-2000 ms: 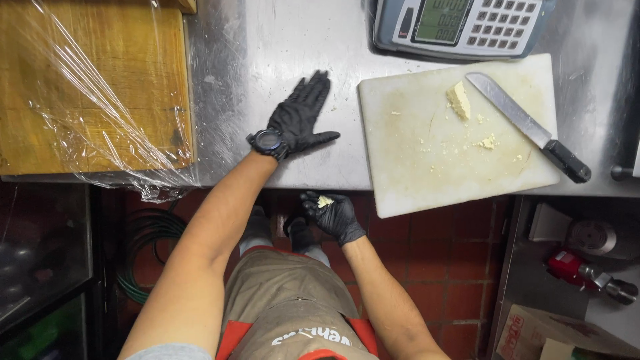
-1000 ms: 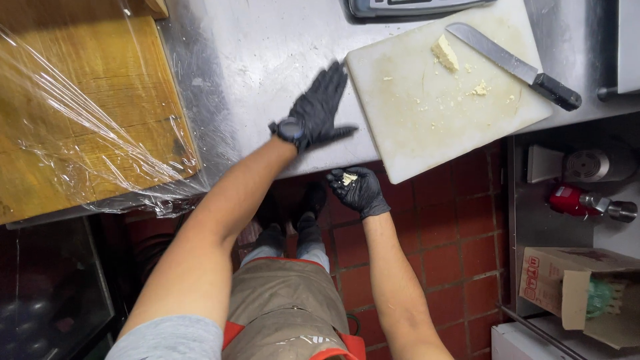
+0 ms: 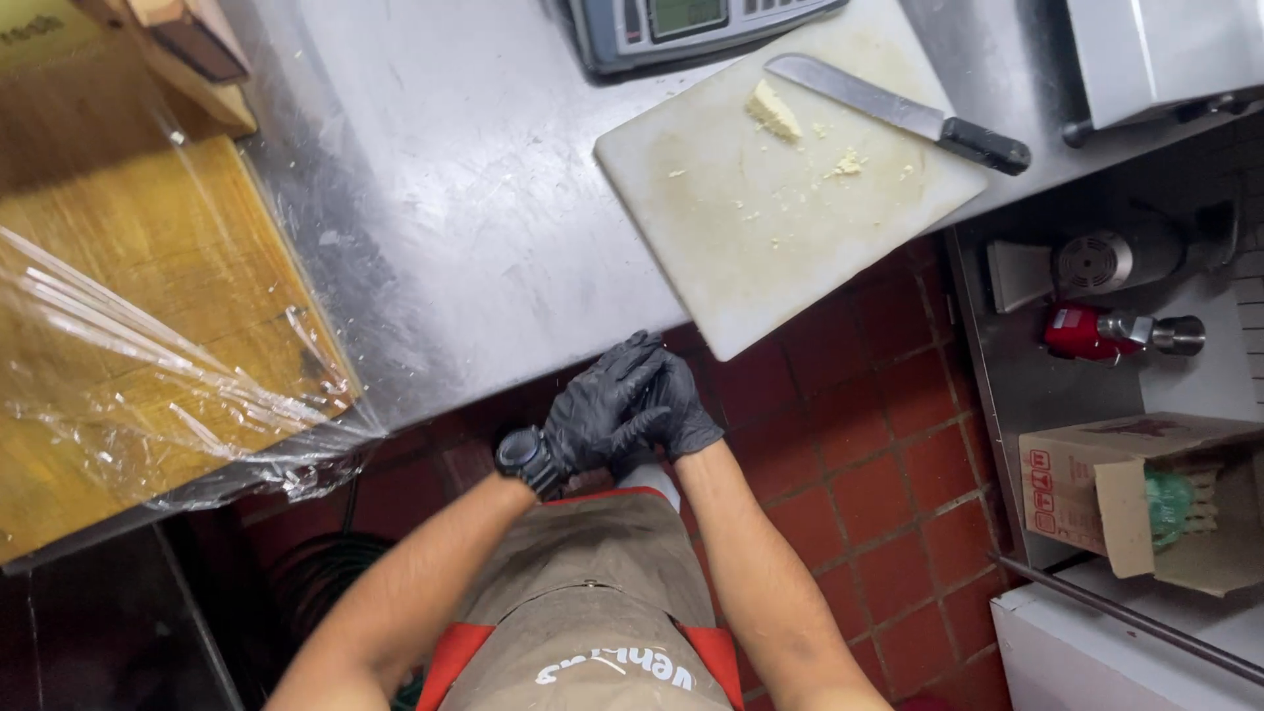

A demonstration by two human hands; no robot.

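My left hand, in a black glove with a watch at the wrist, lies over my right hand, also black-gloved, just off the front edge of the steel table. The palms meet, so whatever is between them is hidden. To their upper right, a white cutting board juts past the table edge. On it rest a pale yellow piece of food, perhaps cheese or butter, some crumbs, and a knife with a black handle.
A digital scale stands behind the board. At the left is a wooden board partly under clear plastic film. A metal appliance stands at the upper right. Below it, a shelf holds a red device and an open cardboard box.
My left hand has left the tabletop and come down onto my right hand. Pale crumbs seen earlier in my right palm are now covered. The view has turned somewhat.
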